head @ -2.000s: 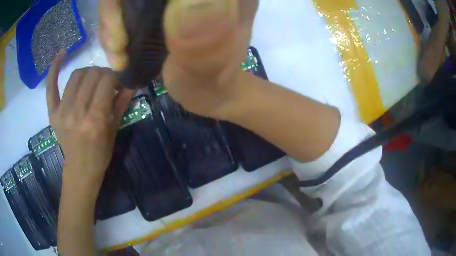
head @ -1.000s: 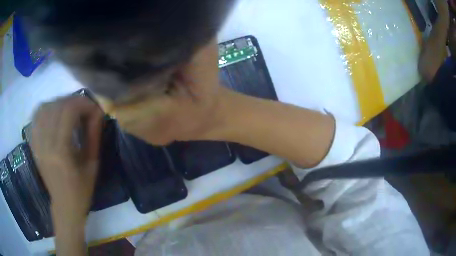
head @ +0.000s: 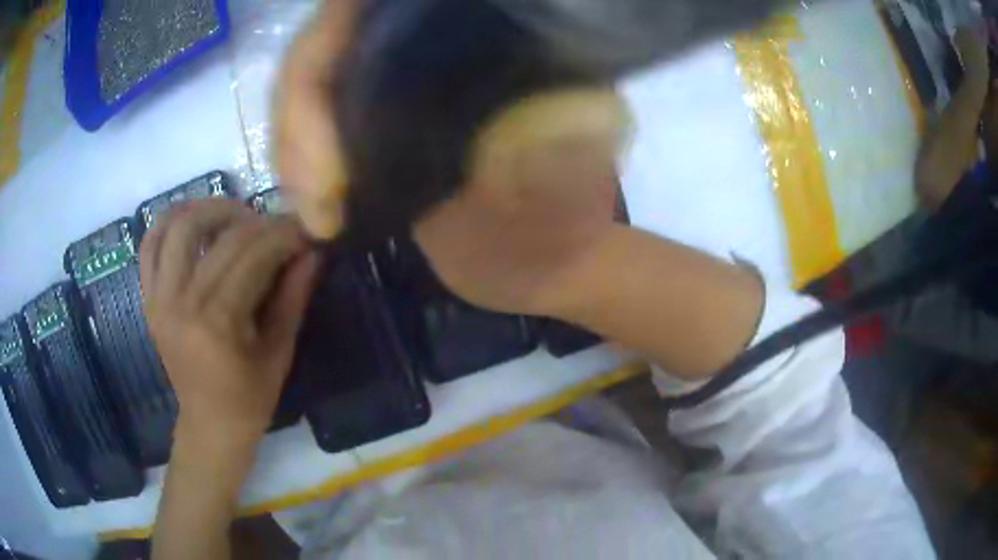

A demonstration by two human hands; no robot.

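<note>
Several black ribbed housings with green circuit boards at their far ends lie in a row in front of me. My right hand is wrapped around a large dark electric screwdriver, blurred and close to the camera; its tip is hidden. My left hand rests over the far ends of the housings, fingers curled, fingertips near the lower end of the screwdriver. Whether its fingers hold anything is hidden.
A blue tray of tiny grey screws sits at the upper left. Yellow tape crosses the white covering at right and runs along the near edge. A black cord crosses my right sleeve. Another person's arm shows at far right.
The screwdriver and my right hand moved up and left, then back right. My left hand moved left, then back right along the housings. The blue tray shows more fully than a second ago.
</note>
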